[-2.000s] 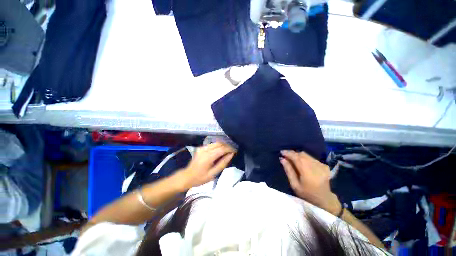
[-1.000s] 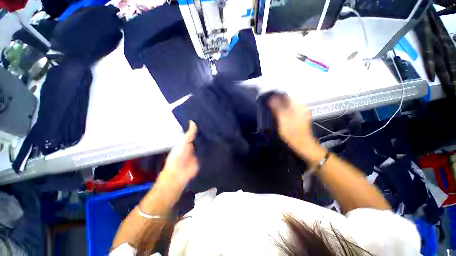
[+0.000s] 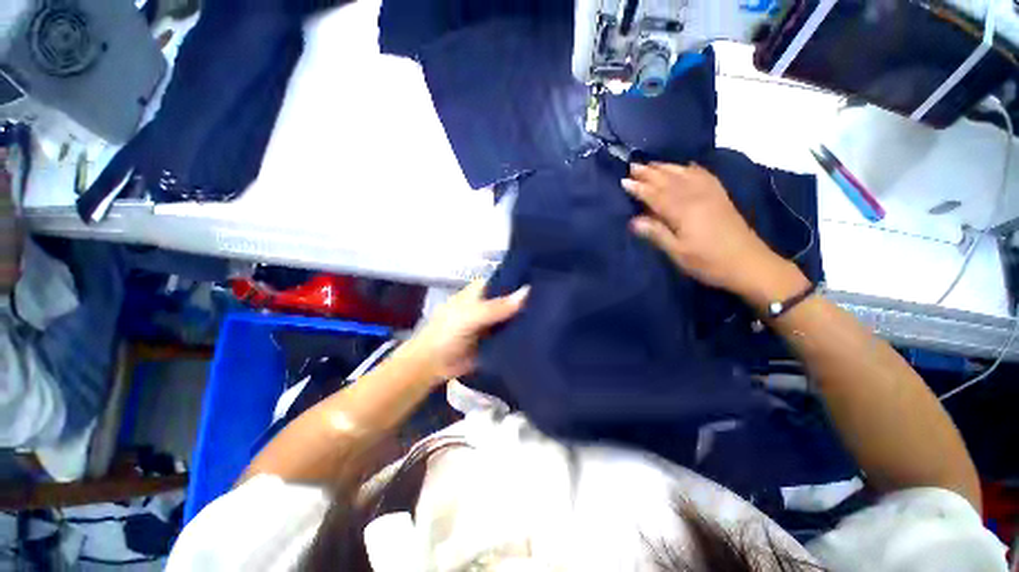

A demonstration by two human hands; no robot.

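A dark navy panel [image 3: 592,302] hangs from the sewing table over its front edge towards the lap. My left hand [image 3: 472,324] grips its left edge, thumb on top. My right hand [image 3: 691,221] lies on the cloth just in front of the needle area, fingertips near the seam; whether it pinches the cloth is hard to tell. Another navy panel [image 3: 503,101] lies flat behind, reaching under the machine head [image 3: 617,39]. The presser foot [image 3: 594,110] shows at the join of the panels. More navy cloth [image 3: 782,212] lies right of my right hand.
Snips [image 3: 849,184] lie on the table [image 3: 369,134] at the right. A long navy pile [image 3: 229,106] lies at the left beside a grey machine. A blue bin [image 3: 235,402] stands below the table. A dark box with white straps is at the upper right.
The front panel has shifted and spread, with cloth now on the table at the right. My right hand has moved up near the needle from the lap side. My left hand holds the panel's left edge.
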